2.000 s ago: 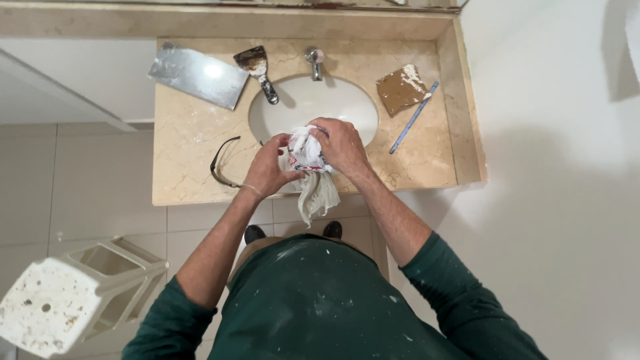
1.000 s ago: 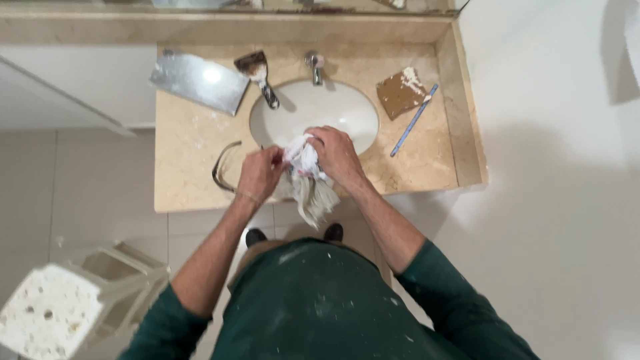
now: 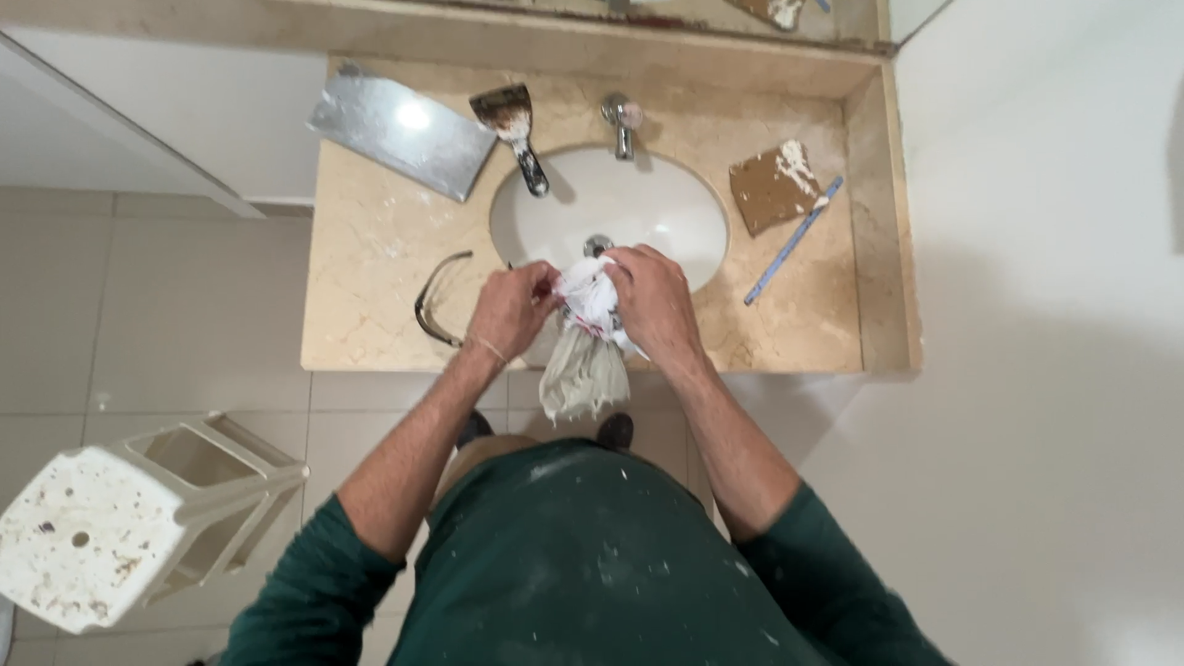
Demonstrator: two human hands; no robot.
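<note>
Between my hands, over the near edge of the oval sink [image 3: 638, 208], is a bunched white plastic bag [image 3: 592, 291] with some red marks. A wrinkled greyish bundle [image 3: 583, 375], of a material I cannot tell, hangs below it past the counter edge. My left hand [image 3: 513, 305] pinches the bag's left side, fingertips together. My right hand [image 3: 657, 301] grips its right side, fingers curled over the top. A stained putty knife [image 3: 518, 129] lies with its handle over the sink's rim. Dark-framed glasses [image 3: 430, 301] rest left of my left hand.
On the marble counter [image 3: 370, 305] lie a metal plate [image 3: 402, 129] at the left, and a brown square piece [image 3: 772, 190] with white residue and a blue strip [image 3: 794, 242] at the right. The faucet [image 3: 623, 125] stands behind the sink. A spattered plastic stool [image 3: 92, 536] is at lower left.
The hanging greyish part has changed shape and now looks more gathered. My left hand has shifted slightly on the bag; both hands stay at the sink's near edge.
</note>
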